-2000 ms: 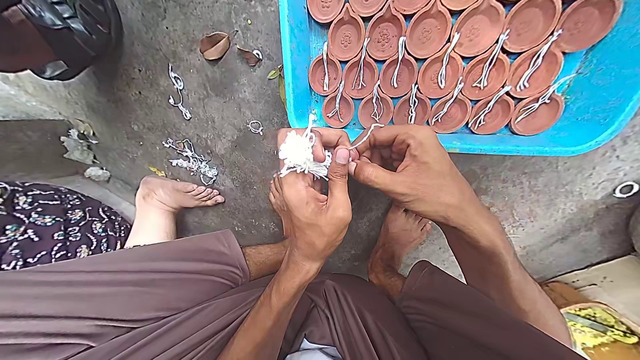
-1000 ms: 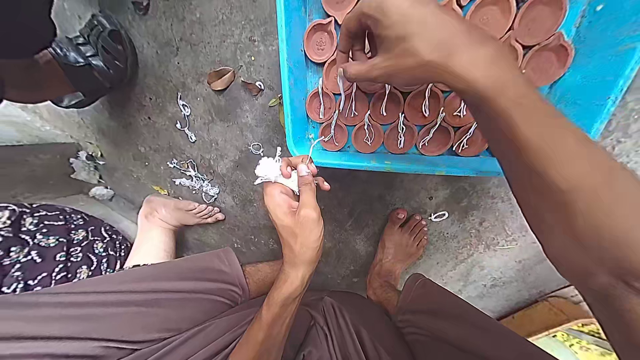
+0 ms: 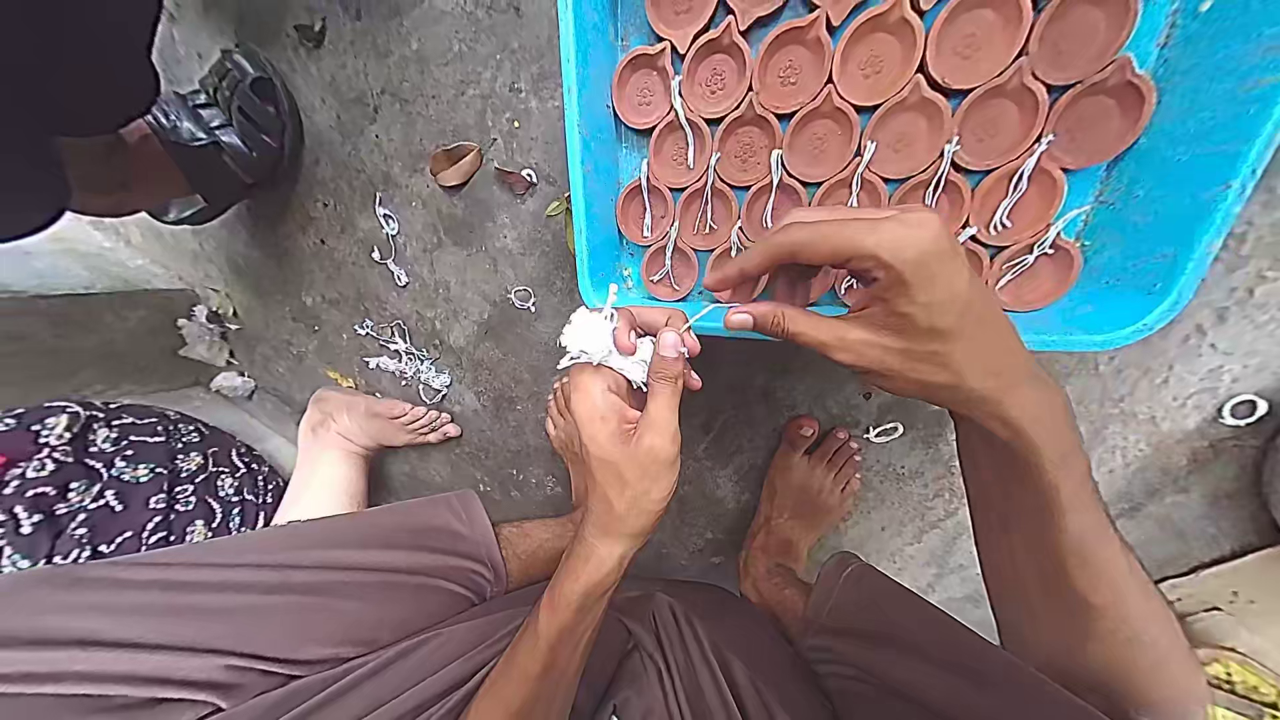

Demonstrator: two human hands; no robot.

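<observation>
My left hand holds a bundle of white cotton wicks between its fingers, just below the tray's near left corner. One wick end sticks up from its thumb and finger. Close by on the right, my right hand is over the tray edge, thumb and forefinger apart beside that wick end; whether they touch it I cannot tell. The blue plastic tray holds rows of clay diya lamps. White wicks lie in the lamps of the near rows, and one wick lies in a lamp of the row behind.
On the concrete floor lie tangled white threads, a thread strand, a small thread loop and dry leaves. Another person's sandalled foot stands at upper left; another bare foot rests at left. A white ring lies far right.
My right hand has come back from over the lamps to beside my left hand. A wick now lies in the lamp where that hand was reaching. My left hand still holds the bundle.
</observation>
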